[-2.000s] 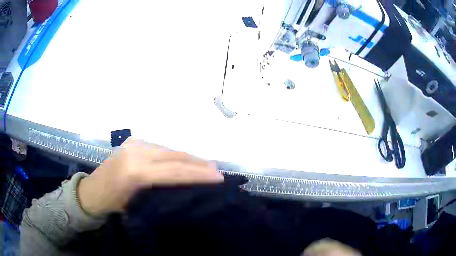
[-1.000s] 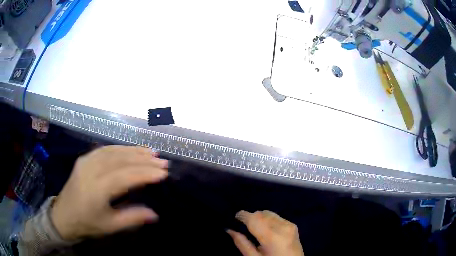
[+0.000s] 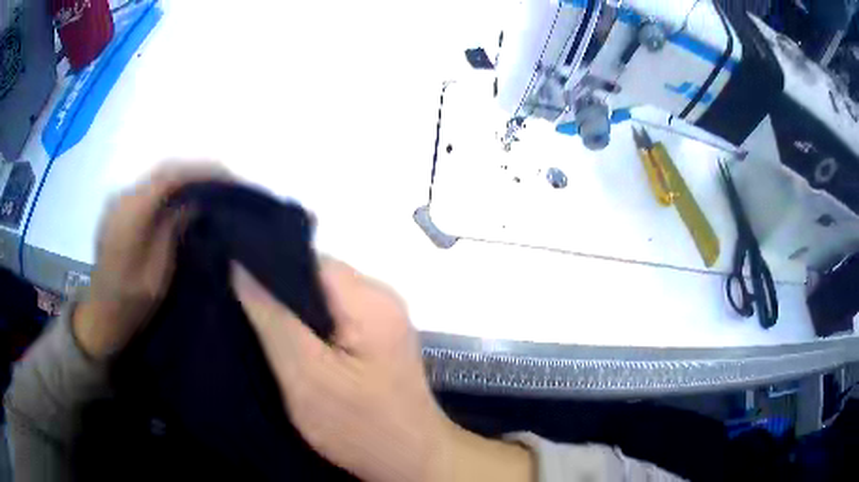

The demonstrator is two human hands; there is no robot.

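The black fabric (image 3: 217,348) is held up over the table's front edge at the left, its upper end folded and blurred. My left hand (image 3: 137,249) grips its left side, fingers partly hidden behind the cloth. My right hand (image 3: 353,367) grips its right side, thumb on the near face. The lower part of the cloth hangs down out of the picture. The industrial sewing machine (image 3: 650,66) stands at the upper right, with the presser foot and needle area (image 3: 513,132) away from the cloth.
Right of the needle lie yellow snips (image 3: 656,169), a yellow strip (image 3: 695,221) and black shears (image 3: 749,268). A small black swatch (image 3: 479,58) lies behind the needle plate. A measuring scale (image 3: 565,372) runs along the front edge. A red object (image 3: 83,33) is at the upper left.
Both hands have taken hold of the black fabric and raised it above the table edge. The right hand has moved up and left. The near swatch is no longer visible. The view has shifted.
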